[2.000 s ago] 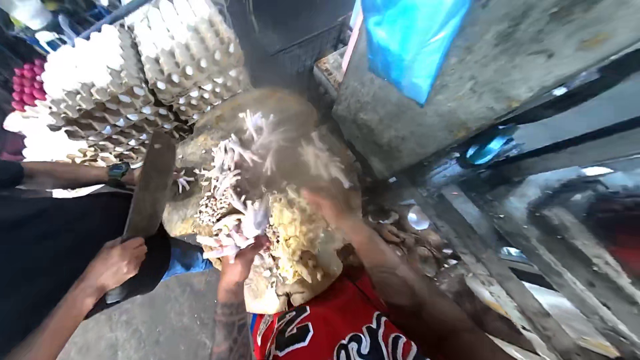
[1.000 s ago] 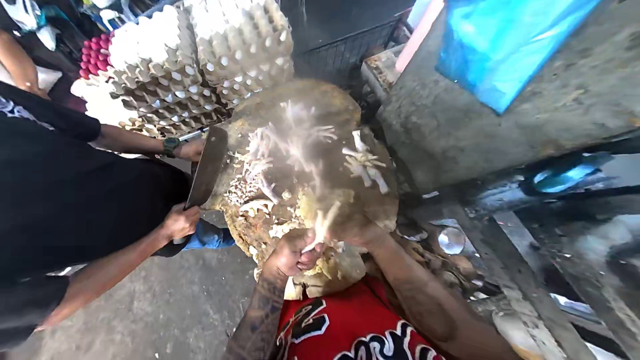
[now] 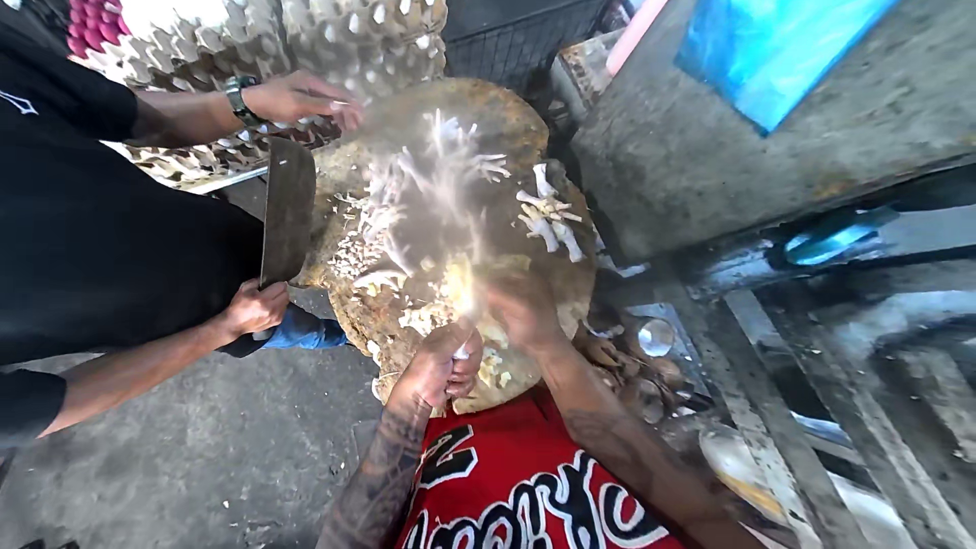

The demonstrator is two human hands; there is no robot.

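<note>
Pale chicken feet (image 3: 454,152) lie heaped over the middle of a round wooden chopping block (image 3: 503,114), behind a hazy blur. Several more chicken feet (image 3: 550,213) sit apart on its right side. My left hand (image 3: 446,362) is closed around a pale piece, probably part of a chicken foot, at the block's near edge. Beside it my right hand (image 3: 526,305) is blurred; its fingers and anything in them cannot be made out. Yellowish scraps (image 3: 496,366) lie under and around both hands. Small cut bits (image 3: 354,255) are scattered at the block's left.
At the left a person in black holds a cleaver (image 3: 288,210) upright by the block; their other hand (image 3: 309,99) is over its far left edge. Egg trays (image 3: 366,38) stand stacked behind. A concrete ledge (image 3: 648,175) with a blue plastic bag (image 3: 778,53) is at right.
The co-worker's far hand has moved out over the block's edge. My hands were apart two seconds ago and are now close together. The feet at the right were not seen clearly in the earliest frame.
</note>
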